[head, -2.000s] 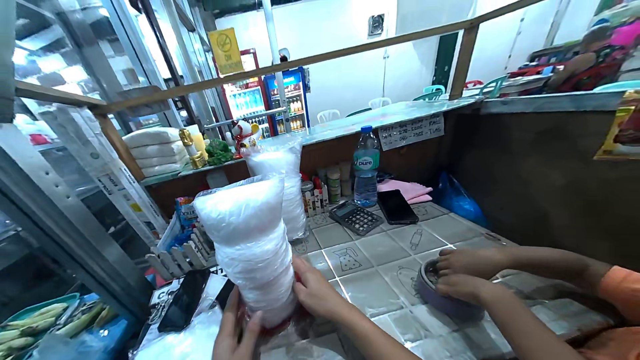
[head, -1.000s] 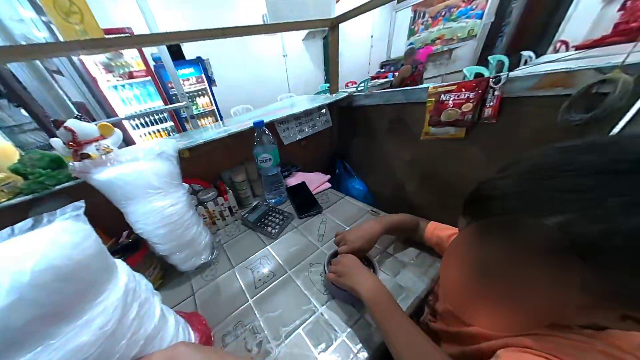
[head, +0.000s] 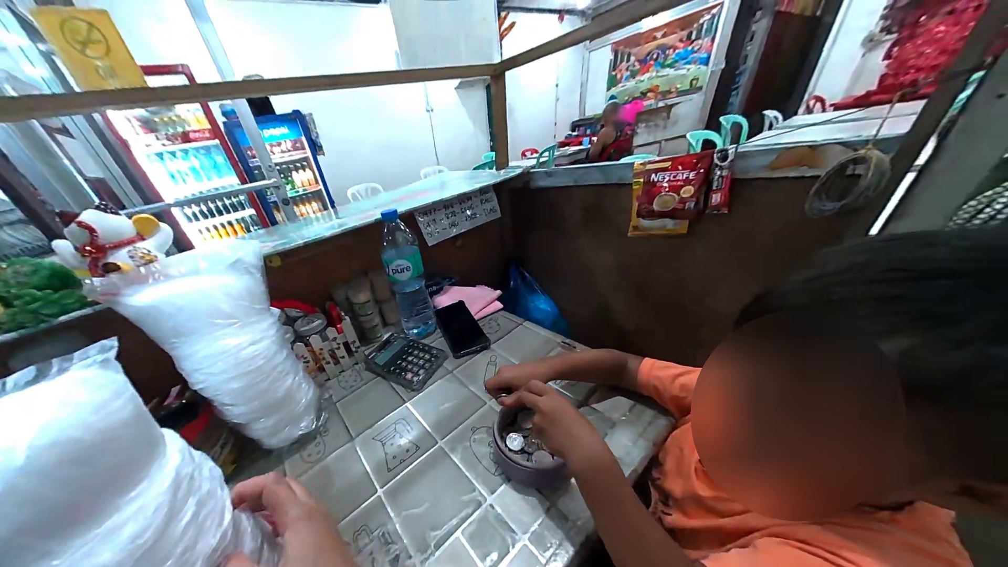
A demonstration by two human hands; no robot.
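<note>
My right hand (head: pixel 287 520) rests against the lower right side of a tall clear plastic bag packed with white material (head: pixel 87 472); its fingertips are partly hidden by the frame's edge and the bag. My left hand is out of view. A second packed plastic bag (head: pixel 213 339) stands upright behind the first. On the tiled tabletop (head: pixel 433 492) lie a calculator (head: pixel 405 361) and a black smartphone (head: pixel 462 328), beside a plastic water bottle (head: pixel 408 276).
At the right a person in an orange shirt (head: pixel 669 449) has both hands in a round bowl of coins (head: pixel 529 471). Small jars (head: pixel 364 311), a pink cloth (head: pixel 471 299) and a blue plastic bag (head: pixel 535 303) are at the back. A wooden rail (head: pixel 315 83) runs above.
The view has swung right. Two seconds ago both my hands were around the nearer packed bag; now only my right hand shows beside it. The other person's hands remain at the bowl.
</note>
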